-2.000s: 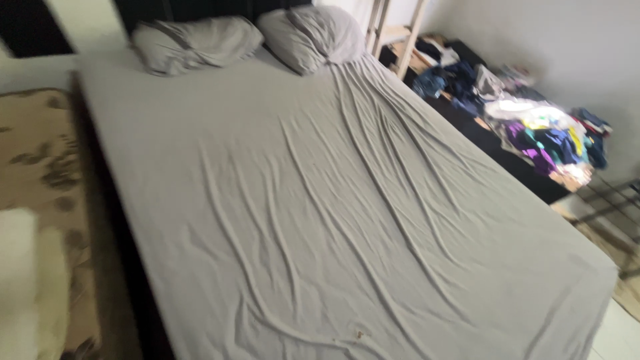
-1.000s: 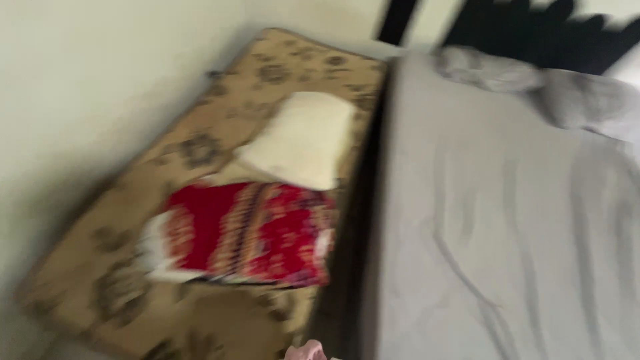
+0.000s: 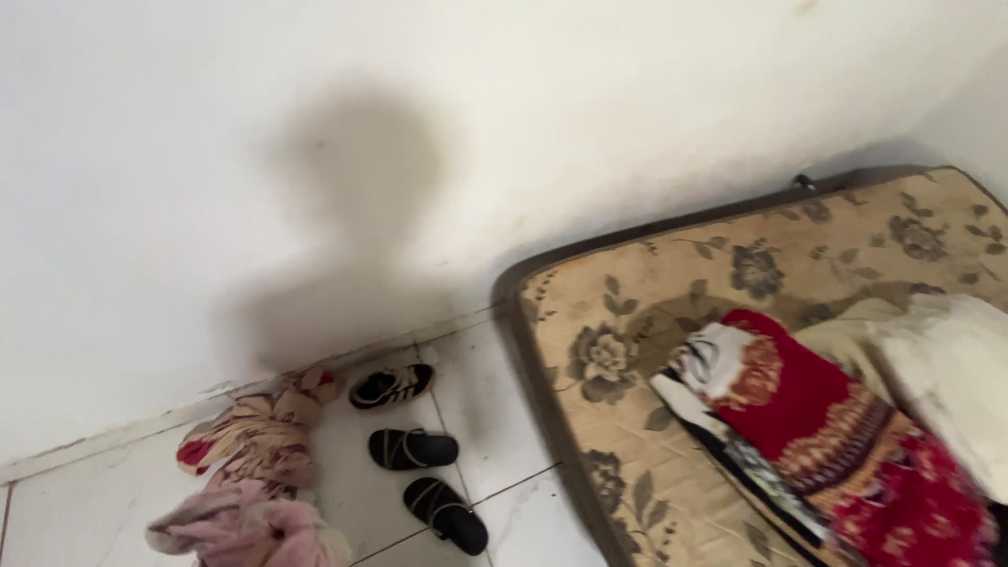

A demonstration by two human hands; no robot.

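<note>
Neither my left hand nor my right hand shows in the head view. A floral-patterned mattress [image 3: 630, 425] lies at the right, along the wall. On it rests a folded red patterned cloth [image 3: 819, 394] on top of other folded cloths, and beside these is a cream-white pillow or cushion [image 3: 953, 378], slightly blurred. On the tiled floor at the lower left lie a bunched beige patterned cloth [image 3: 268, 441] and a pink cloth [image 3: 244, 524].
A black and white sneaker [image 3: 392, 386] and two black strappy sandals, one [image 3: 413, 450] above the other [image 3: 447, 516], stand between the floor cloths and the mattress. A white wall [image 3: 197, 197] bearing a person's shadow rises behind them.
The view has swung left, away from the large bed with the grey sheet, to the wall and floor. A small part of a hand at the bottom edge one second ago is out of view.
</note>
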